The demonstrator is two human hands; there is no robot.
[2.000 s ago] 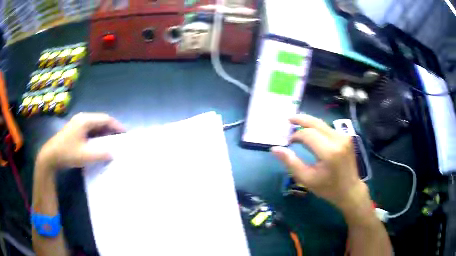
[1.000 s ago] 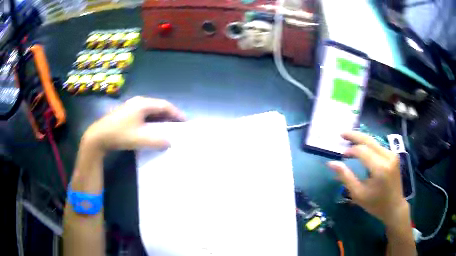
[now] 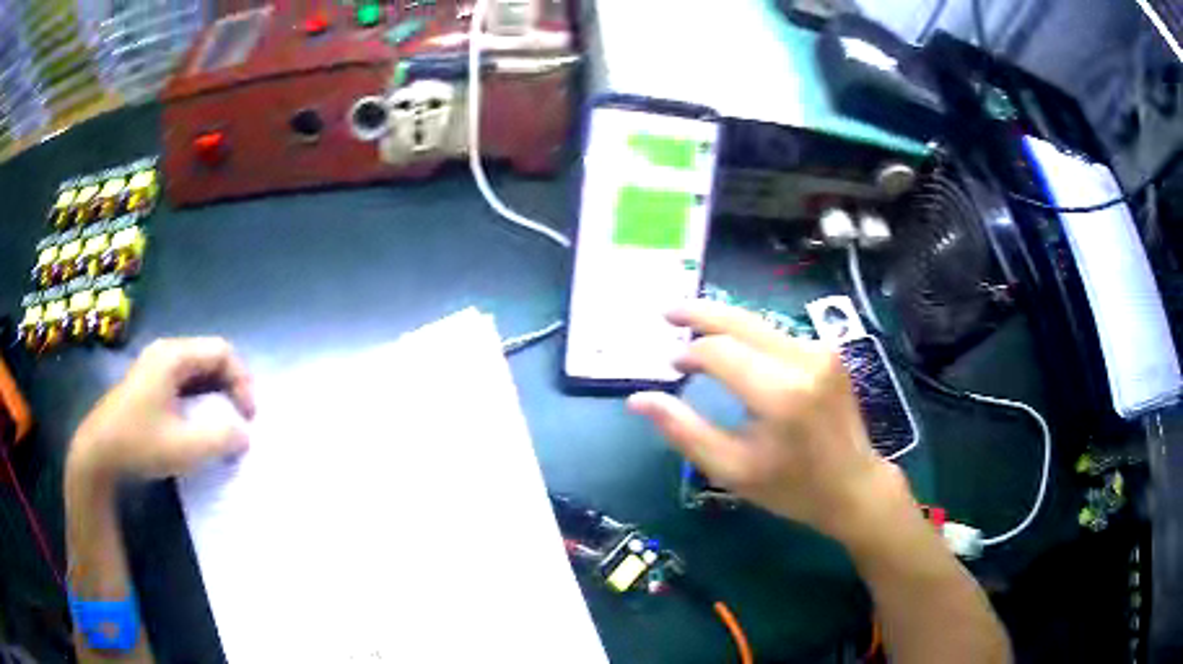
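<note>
A stack of white sheets (image 3: 376,506) lies in front of me, its lower edge cut off by the frame. My left hand (image 3: 162,409) is at the sheets' upper left corner, fingers curled and thumb against the paper. A black-edged smartphone (image 3: 636,285) with green chat bubbles stands at an angle right of the sheets. My right hand (image 3: 778,415) is open beside the phone, with a fingertip over the lower right of its screen. Whether the finger touches the screen cannot be told.
Small yellow boards (image 3: 84,260) stand in rows at left. A dark red test box (image 3: 350,130) is at the back. A small board (image 3: 629,564) with an orange cable (image 3: 733,629) lies right of the sheets. A dark-faced handheld (image 3: 882,396), white cable (image 3: 1038,428) and fan (image 3: 934,260) are at right.
The camera view has shifted right since one second ago, so the bench things appear farther left. My left fingers look more curled at the paper corner. My right hand remains by the phone.
</note>
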